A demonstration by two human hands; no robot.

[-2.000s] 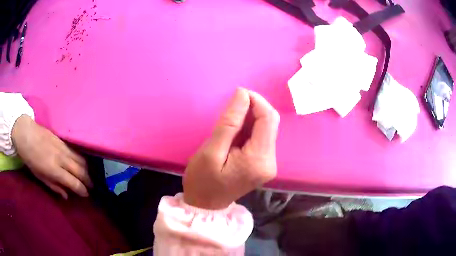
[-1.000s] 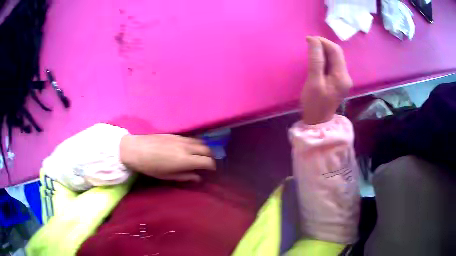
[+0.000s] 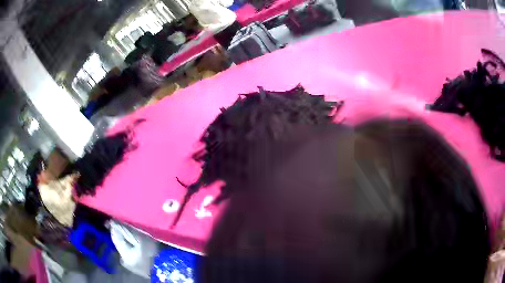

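Note:
Neither of my hands can be made out. A dense heap of black webbing straps [image 3: 266, 113] lies on the pink tabletop [image 3: 160, 160], its loose ends spreading toward the near-left edge. Its lower right part is hidden by a large, dark, blurred round shape [image 3: 354, 215] very close to the camera, perhaps a person's head. A second black heap [image 3: 476, 99] lies at the right edge. A third dark heap [image 3: 105, 160] lies at the table's left end.
Small white scraps [image 3: 204, 207] lie beside the middle heap. Blue plastic stools [image 3: 93, 246] stand below the table's left edge. Other pink tables with goods and blurred people are behind. A pale pinkish patch at the lower right edge is unclear.
The view has swung left and up from the near table edge to the heaps and the room. Both hands, the white cloths and the phone have left the picture. The dark round shape has appeared.

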